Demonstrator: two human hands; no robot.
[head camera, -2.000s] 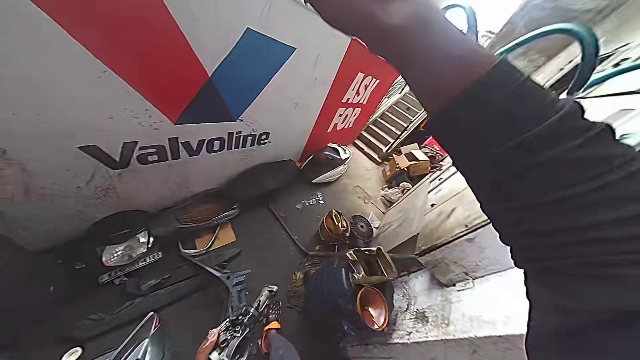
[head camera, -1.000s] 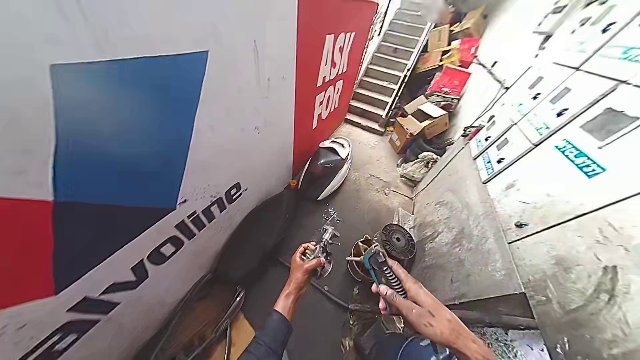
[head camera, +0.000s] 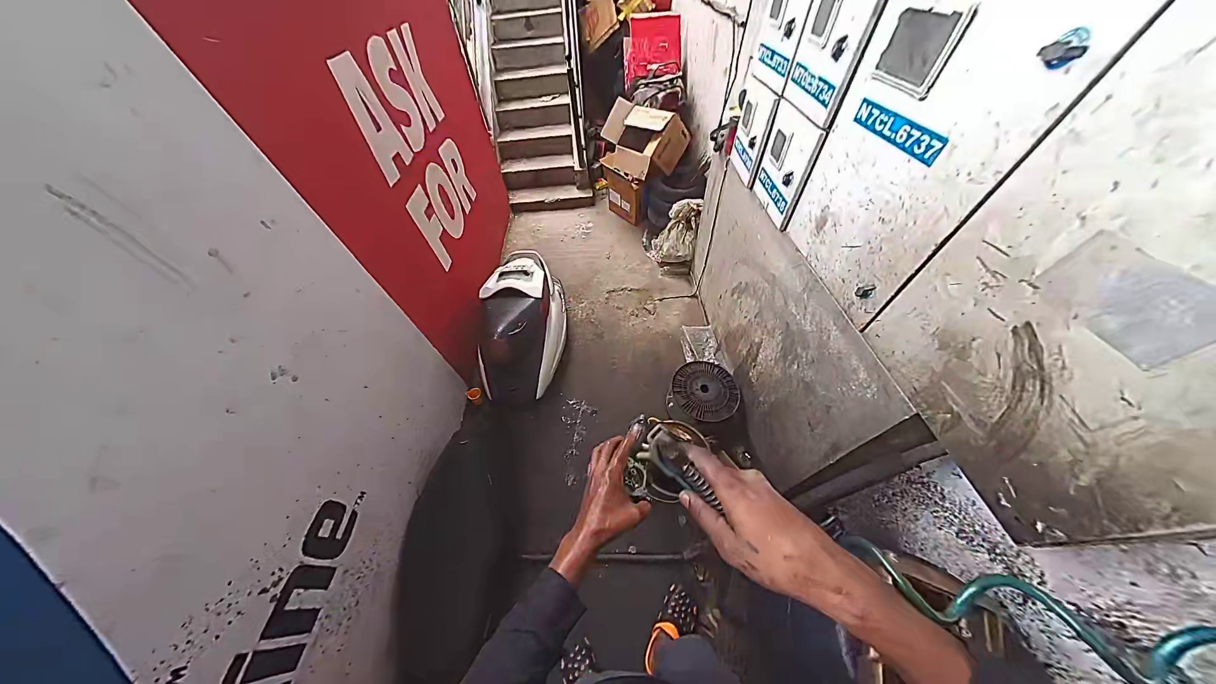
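Observation:
My left hand (head camera: 608, 486) is closed around a small metal mechanical part (head camera: 638, 475), which shows only partly at its fingers. In my right hand (head camera: 746, 508) is an air blow gun (head camera: 686, 467), its front end close to that part. A green air hose (head camera: 997, 584) runs from beneath my right forearm toward the right edge. Just behind both hands a round metal container (head camera: 686, 435) is partly hidden by them. Beyond it lies a round black finned part (head camera: 704, 390).
A white and black scooter body panel (head camera: 521, 328) stands by the red and white wall panel (head camera: 418, 142). Farther back are metal stairs (head camera: 537, 104), cardboard boxes (head camera: 646, 142) and a sack (head camera: 676, 233). White metal cabinets (head camera: 950, 199) line the right side.
My two hands have come together; one second ago the blow gun was apart from the metal part, and now it is close against it. The view has swung toward the stairs and cabinets.

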